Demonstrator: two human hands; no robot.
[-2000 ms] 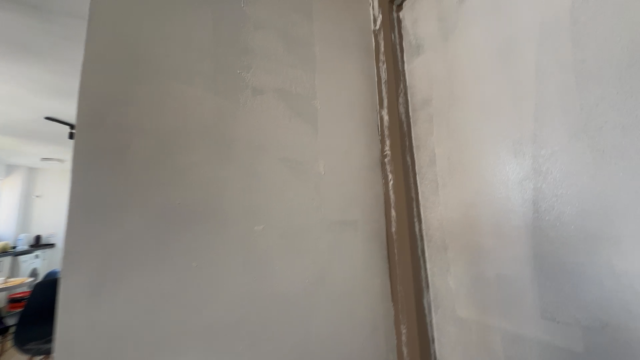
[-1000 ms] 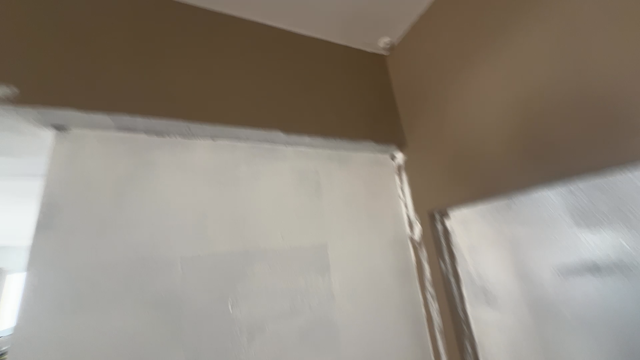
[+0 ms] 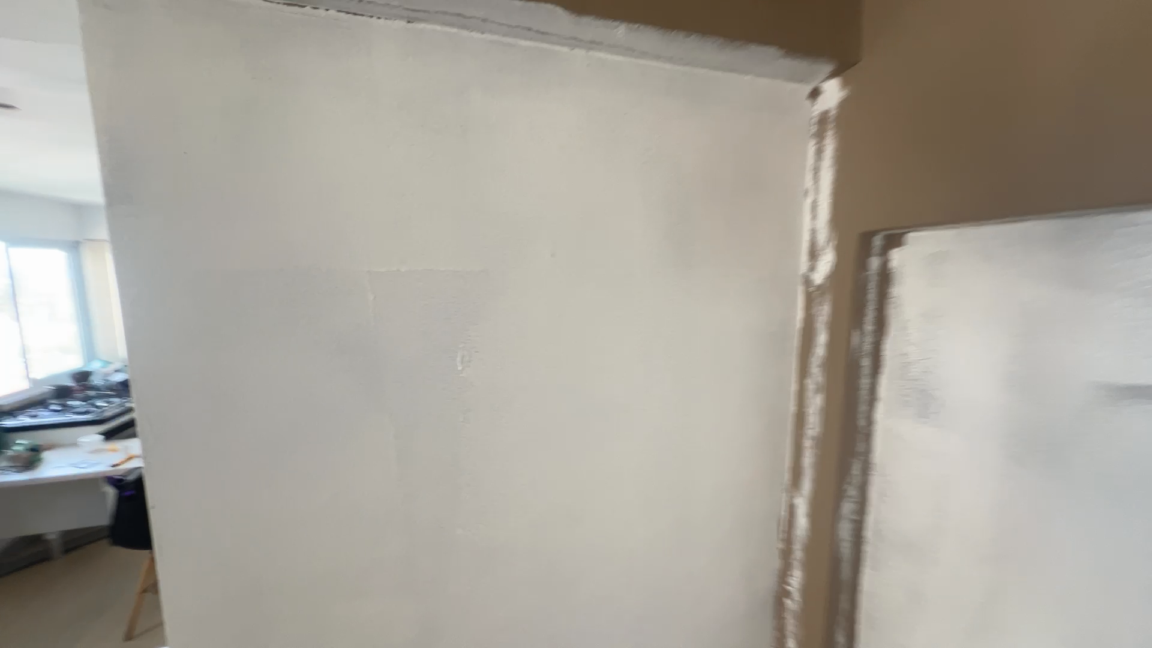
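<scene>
Neither my left hand nor my right hand shows in the head view. A large pale, freshly coated wall panel (image 3: 558, 360) fills the middle, with faint patches and a small rough spot on it. Along its top runs a light grey ledge (image 3: 621, 36), below a brown wall band. At its right edge, a narrow brown corner strip (image 3: 821, 450) is streaked with white coating. Right of that strip is a second pale coated panel (image 3: 1017, 432), with a dark, smeared left edge. Brown wall (image 3: 999, 117) lies above this second panel.
Past the panel's left edge, a room shows a window (image 3: 45, 306), a dark cooktop (image 3: 67, 405), a white table (image 3: 63, 463) with small items, and a dark chair (image 3: 130, 513) with a wooden leg. Tan floor (image 3: 72, 594) lies below them.
The view has swung up, then partly back down. The ceiling corner seen one second ago is out of view, and the table and chair show at the left.
</scene>
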